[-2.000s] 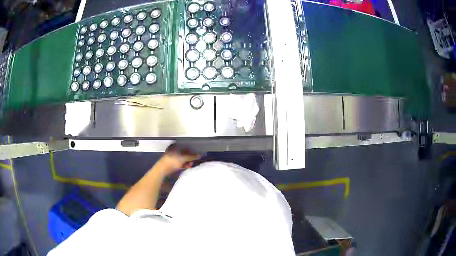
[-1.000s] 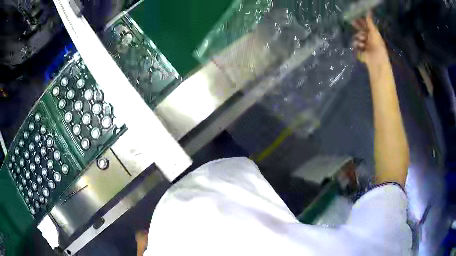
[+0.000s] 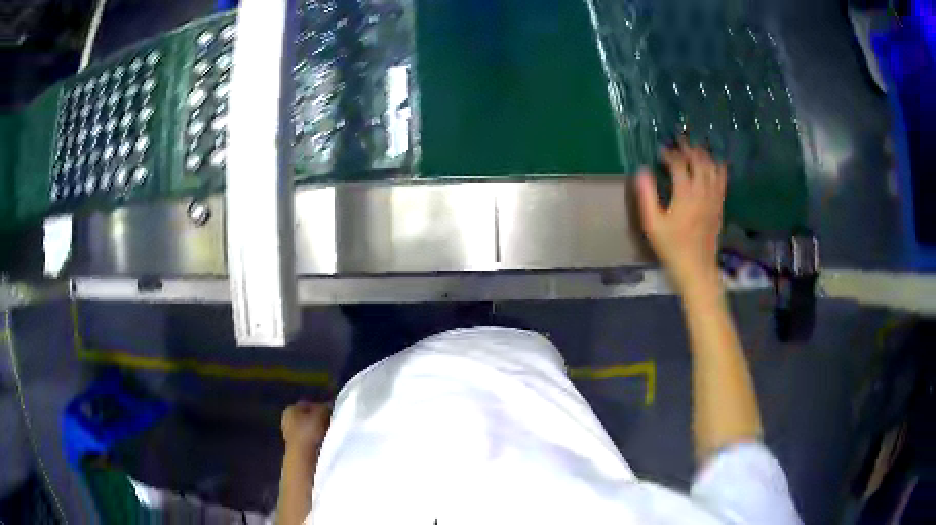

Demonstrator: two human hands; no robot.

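My right hand (image 3: pixel 690 210) is open, fingers spread, at the near edge of a clear blister tray (image 3: pixel 718 103) at the right end of the green belt (image 3: pixel 513 92). No round parts can be made out in that tray. My left hand (image 3: pixel 306 422) hangs low beside my body, small and blurred; its fingers look curled and I cannot tell if it holds anything. A tray full of round parts (image 3: pixel 103 128) lies at the far left. Another tray with parts (image 3: pixel 207 97) is partly hidden by a white bar (image 3: pixel 262 174).
Another clear tray (image 3: pixel 354 103) lies right of the bar, its contents blurred. A loose round part (image 3: pixel 199 212) and a white sheet (image 3: pixel 57 244) are on the steel ledge (image 3: pixel 411 226). A blue stool (image 3: pixel 108 412) stands lower left. A dark bracket (image 3: pixel 795 287) sits at the rail's right end.
The view has swung right, then levelled. The clear tray my right hand held up at the right a second ago is now down at the belt's right end, and that hand is open.
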